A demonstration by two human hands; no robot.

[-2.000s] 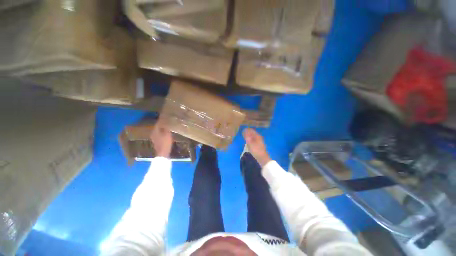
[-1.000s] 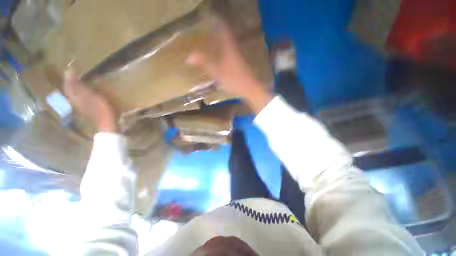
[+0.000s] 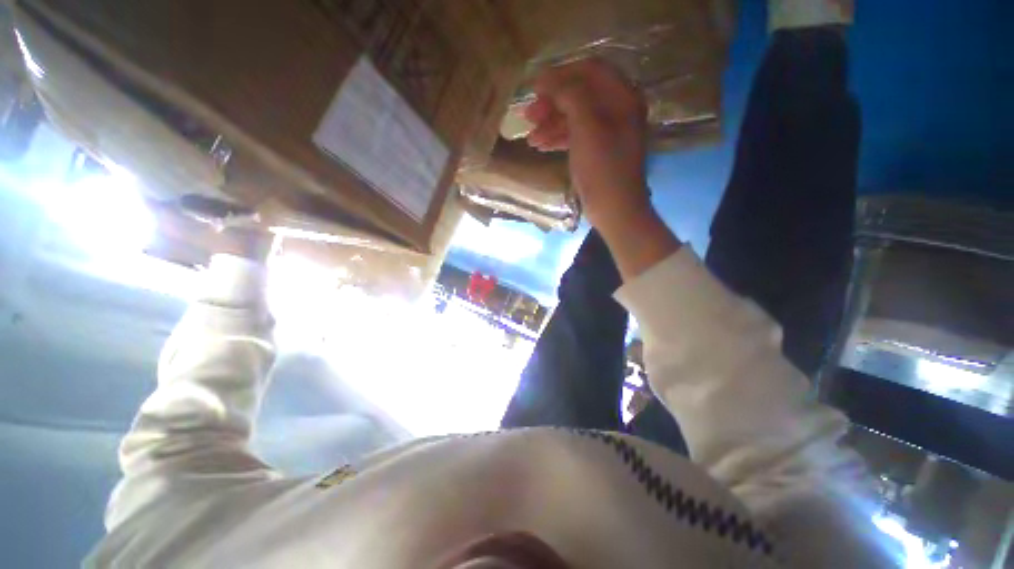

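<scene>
A large brown carton (image 3: 278, 100) with a white label (image 3: 381, 136) fills the upper left, tilted and close to the camera. My left hand (image 3: 237, 236) is at its lower edge, mostly hidden by the carton and glare, so its grip cannot be told. My right hand (image 3: 595, 122) is bare, with curled fingers, just right of the labelled carton and in front of another brown carton (image 3: 684, 67). Whether it holds anything cannot be told.
My dark-trousered legs (image 3: 784, 211) stand on the blue floor (image 3: 934, 111). At the right edge is a metal-framed thing (image 3: 923, 322) with a dark bar. Strong glare covers the lower left. A small red thing (image 3: 481, 287) shows far off.
The view has swung and tilted. The labelled carton now looms large at upper left. My left hand has gone mostly out of sight at its edge; my right hand's fingers are more curled.
</scene>
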